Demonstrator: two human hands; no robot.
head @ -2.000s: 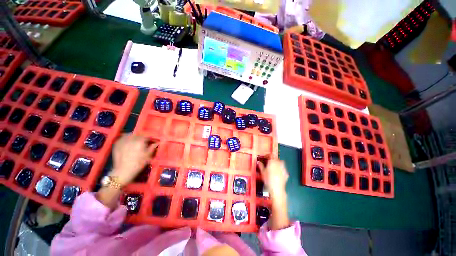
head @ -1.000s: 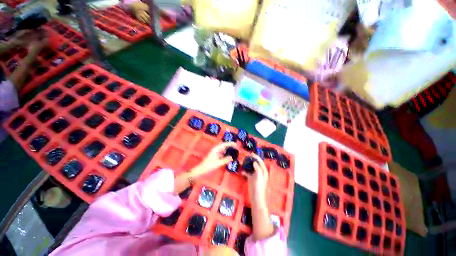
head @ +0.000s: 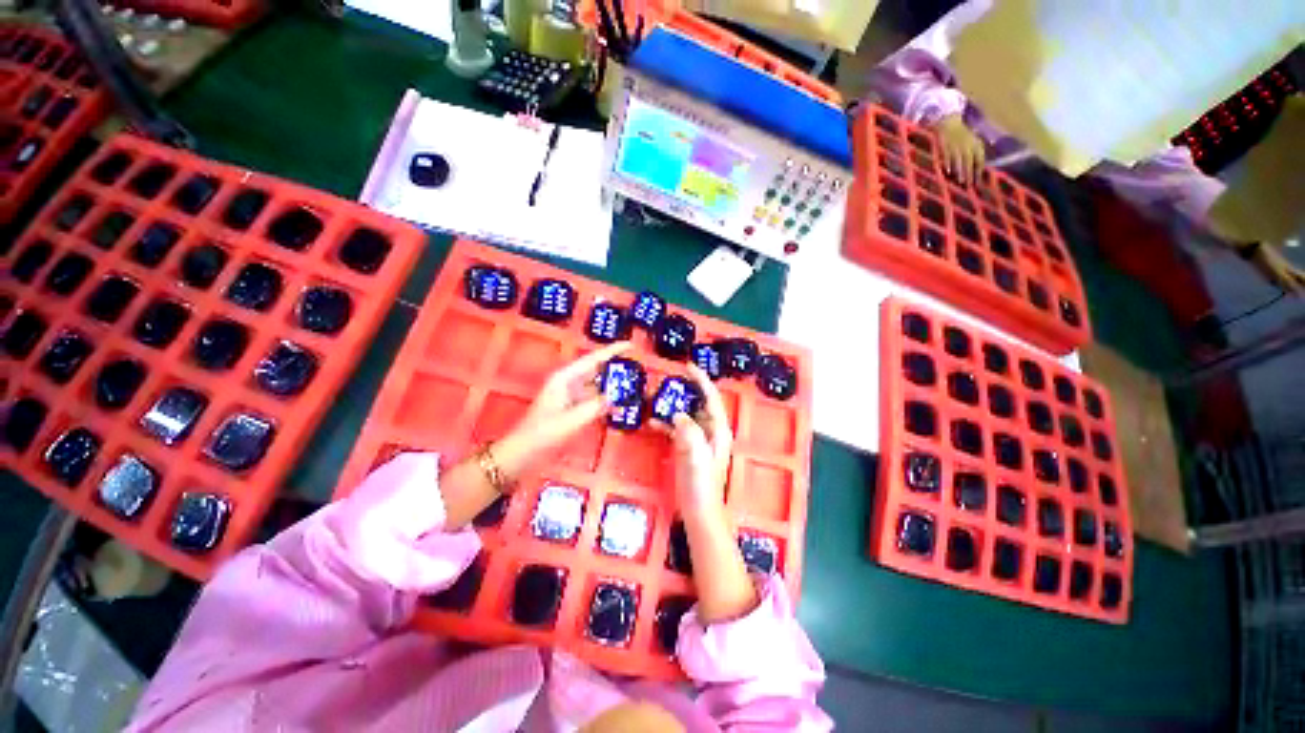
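Note:
My left hand [head: 565, 405] holds a smartwatch body [head: 623, 394] with a lit blue-white screen. My right hand [head: 700, 430] holds another lit smartwatch body [head: 676, 400] close beside it. Both are over the middle of the red-orange foam tray [head: 454, 304]. Several units, many lit, stand along the tray's far row, among them a lit unit [head: 550, 299]. Units with silvery glare, such as one unlit unit [head: 558, 511], sit in near pockets. Some middle pockets are empty. My forearms hide part of the tray.
Full trays lie left [head: 243, 186] and right [head: 895, 430]; a farther right tray [head: 859, 236] has another person's hand [head: 960, 149] on it. Beyond are a record sheet [head: 494, 215] with a pen, a bench instrument [head: 716, 201] and a small white card [head: 720, 272].
Both hands came from the tray's sides to its middle and now hold one unit each, screens lit. The camera view shifted. Another person's hand now shows on the far right tray.

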